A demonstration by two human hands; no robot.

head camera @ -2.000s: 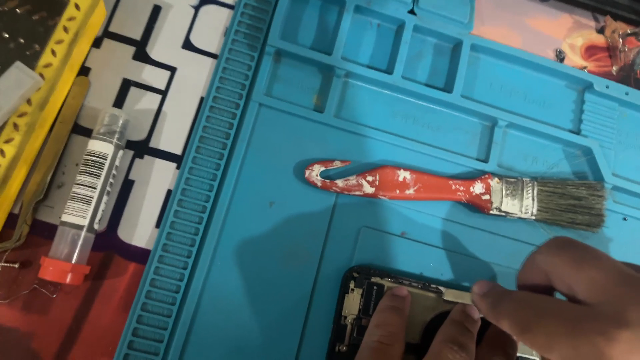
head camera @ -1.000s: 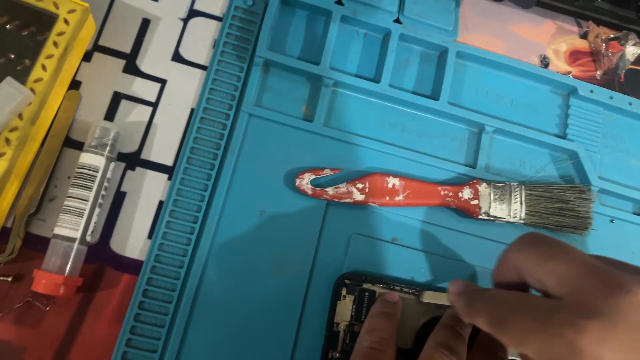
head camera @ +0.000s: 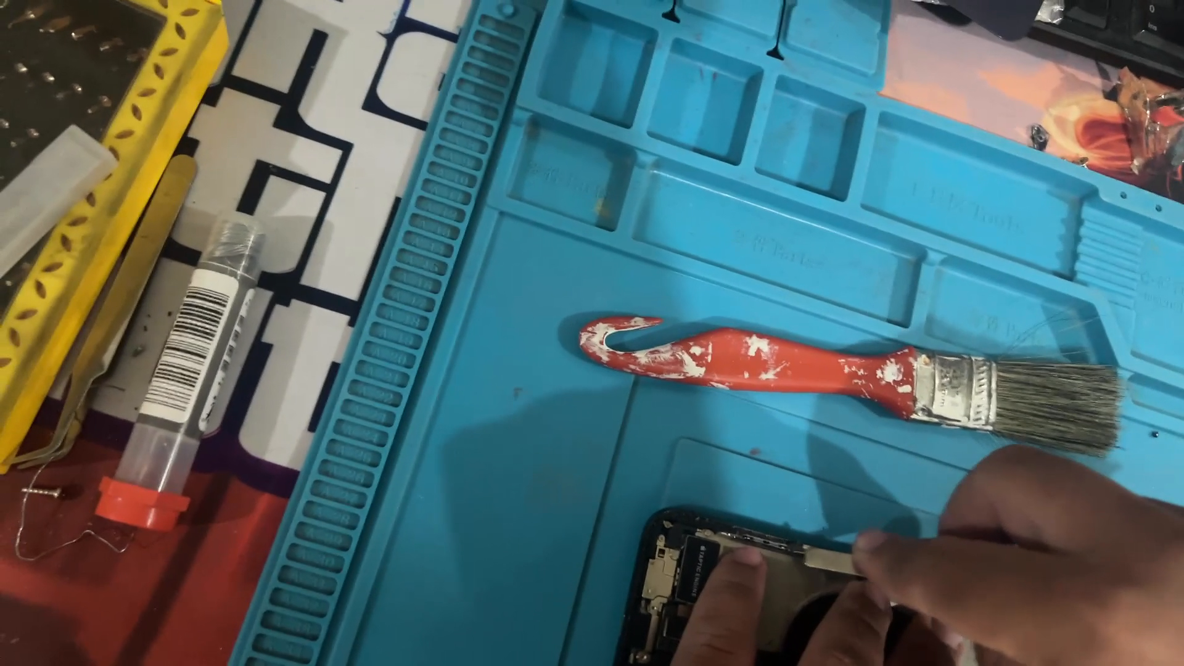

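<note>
An opened smartphone [head camera: 659,575], its inner parts exposed, lies on a blue silicone repair mat [head camera: 518,481] at the bottom of the view. Two fingers of my left hand [head camera: 786,610] rest on the phone's inside, spread a little apart; the rest of that hand is cut off by the lower edge. From the right, my right hand [head camera: 1045,564] pinches a small pale flat piece [head camera: 830,560] at the phone's upper edge; whether this is a tool or a strip I cannot tell. Just above both hands lies a paint-spotted brush with a red handle [head camera: 768,361], bristles to the right.
Moulded trays [head camera: 777,245] cross the mat's upper part. To the left are a capped clear tube with a barcode label [head camera: 190,356], tweezers [head camera: 139,268], a screw [head camera: 42,492], thin wire [head camera: 74,546] and a yellow-edged box [head camera: 111,148]. A keyboard [head camera: 1110,28] stands top right.
The pale piece at my right fingertips shows more clearly than two seconds ago. Both hands stay at the phone, with little movement.
</note>
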